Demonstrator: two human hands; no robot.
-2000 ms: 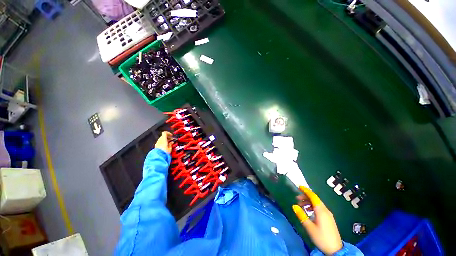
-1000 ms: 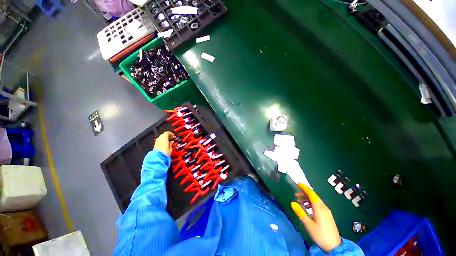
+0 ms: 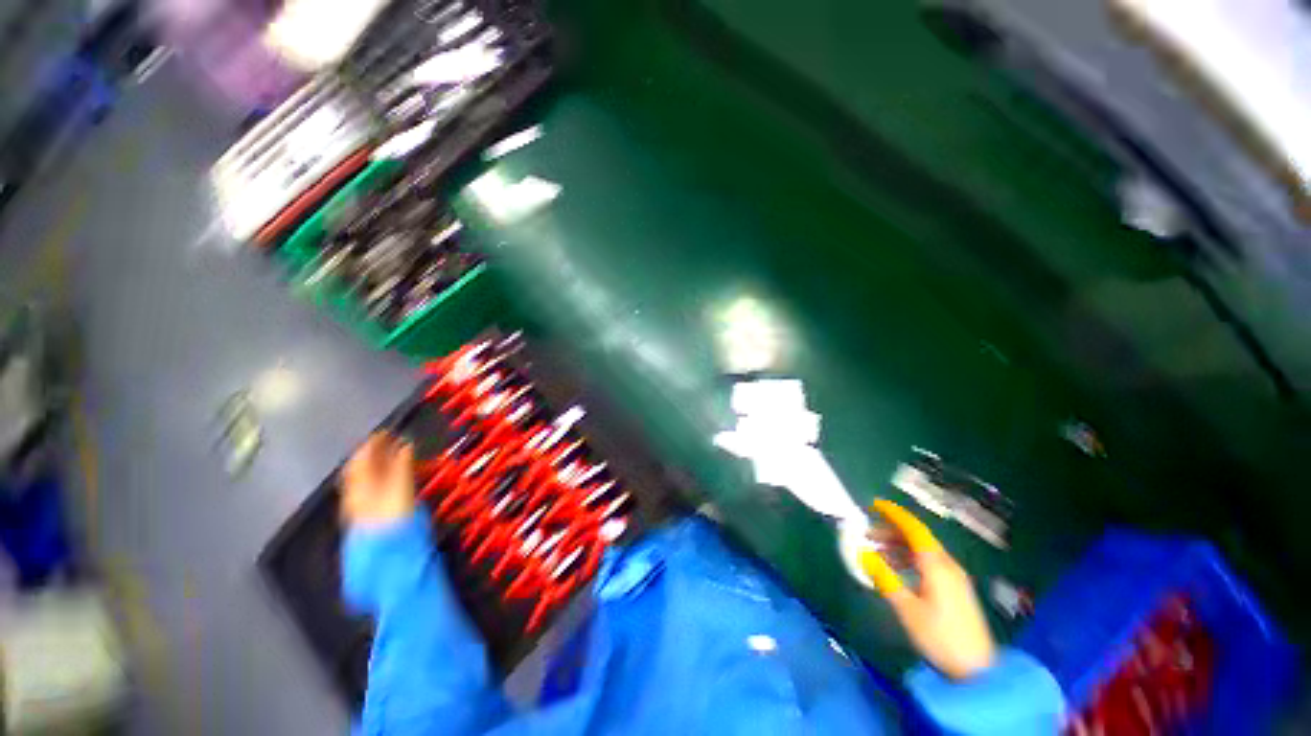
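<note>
The view is blurred. My left hand (image 3: 380, 482) is over the left part of the black compartment tray (image 3: 309, 561), beside rows of red parts (image 3: 525, 496); whether it holds anything cannot be told. My right hand (image 3: 932, 587), with yellow finger cots, is at the lower end of the crumpled white wipes (image 3: 776, 431) on the green surface. Its thumb and fingers are closed around a small dark unit (image 3: 894, 546), mostly hidden by the fingers. A short row of black-and-white parts (image 3: 953, 496) lies just right of this hand.
A blue bin (image 3: 1114, 590) with red parts stands at the lower right. A green basket (image 3: 410, 338) of dark parts, a white tray (image 3: 288, 151) and a black pocket tray (image 3: 503, 86) are at the upper left. A raised shelf edge (image 3: 1193, 86) runs along the upper right.
The whole view has shifted and blurred. My left hand has moved left, away from the red parts. My right hand still holds the dark unit near the wipes. The blue bin shows more fully.
</note>
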